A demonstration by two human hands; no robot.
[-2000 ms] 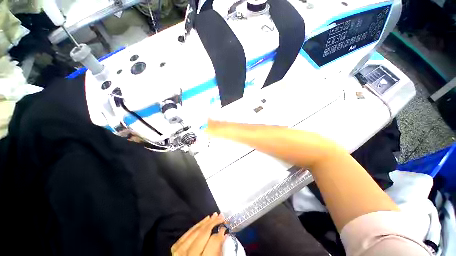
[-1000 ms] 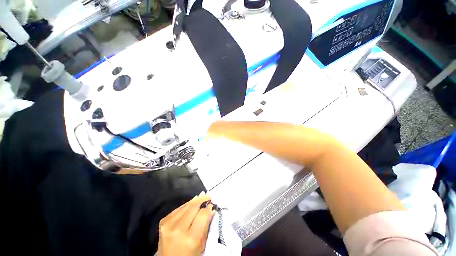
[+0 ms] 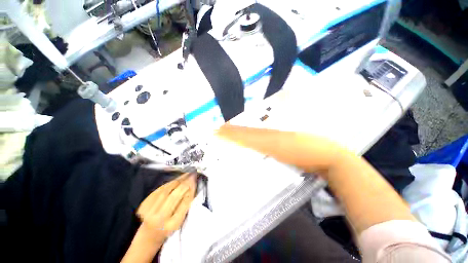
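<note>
The black garment (image 3: 72,195) lies in loose folds left of and below the white sewing machine head (image 3: 154,113). My left hand (image 3: 167,203) is on its edge, fingers together and fingertips close to the needle area (image 3: 192,159), holding the cloth. Pale cloth with a short dark strip shows just right of the fingertips. The exact grip and the presser foot are blurred. My right forearm reaches in from the right; the hand is hidden behind the machine arm.
Two black bands (image 3: 218,72) hang over the machine arm beside a dark control panel (image 3: 341,43). A ruler-marked edge (image 3: 267,213) borders the front. White and black pieces (image 3: 436,180) lie at right by a blue bin (image 3: 446,151). Pale bundles (image 3: 13,149) are at left.
My left hand has moved up and left from the front edge to the needle area, bringing the cloth edge along. The right forearm is nearly unmoved. The camera view has shifted slightly.
</note>
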